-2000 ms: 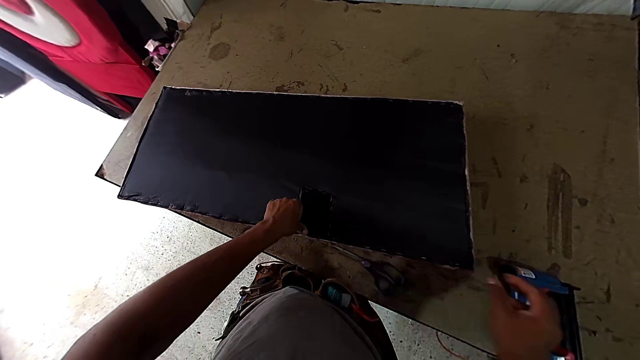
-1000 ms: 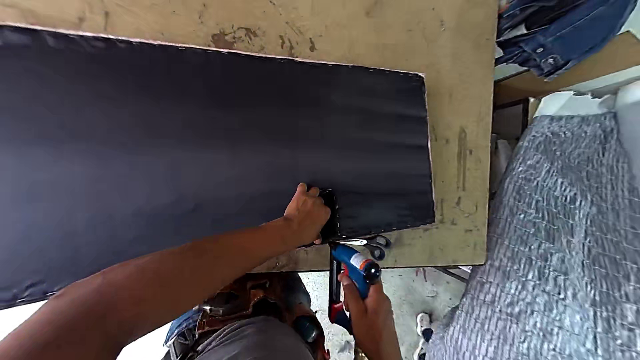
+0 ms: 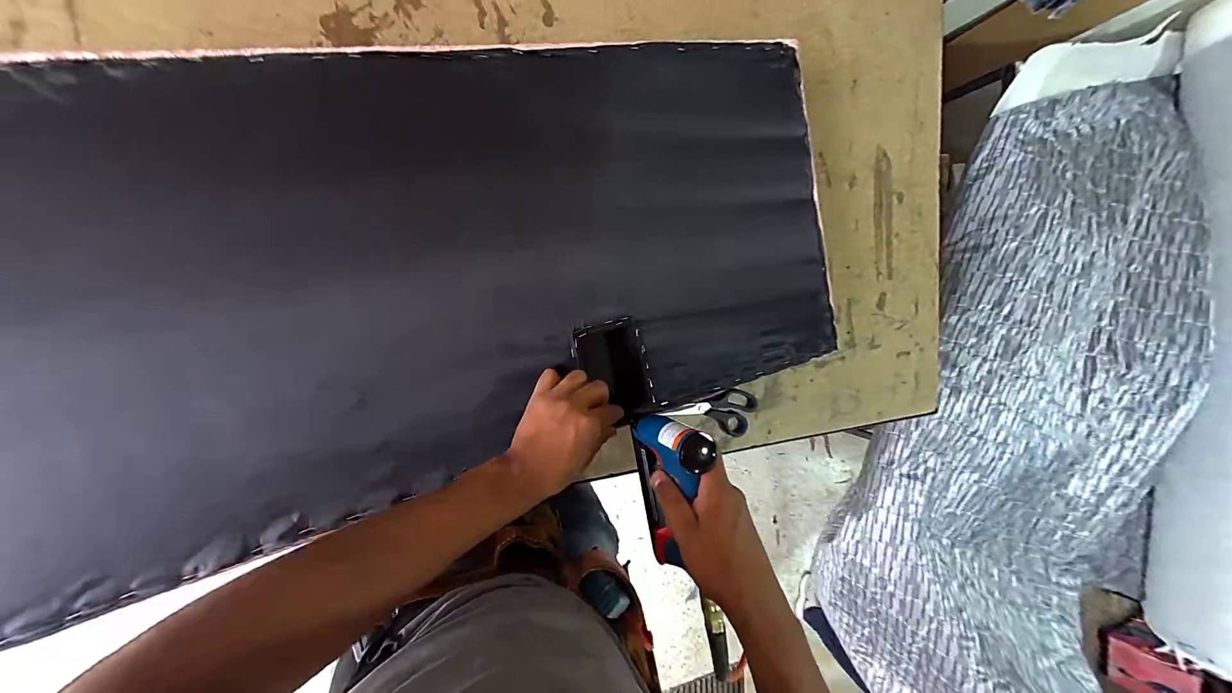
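A long panel covered in black fabric [image 3: 404, 221] lies on the worktable, with staples along its edges. Near its front edge is a small stapled rectangular recess [image 3: 616, 361]. My left hand [image 3: 568, 423] presses with its fingers on the recess's lower left edge. In my right hand [image 3: 707, 520] is a blue pneumatic staple gun [image 3: 674, 448], its nose close to the panel's edge just right of my left fingers. Scissors with black handles [image 3: 731, 412] lie at the panel's front edge, right of the staple gun, their blades partly hidden.
The worktable [image 3: 881, 318] has a stained top and ends at the right. Beyond it hangs a large sheet of silvery quilted material [image 3: 1049, 385], beside a white roll [image 3: 1189, 385]. A hose fitting [image 3: 715, 630] hangs below the staple gun.
My right hand has brought the staple gun from the table's right side to the recess by the front edge. My left hand has moved slightly down the recess's side. The view has shifted right.
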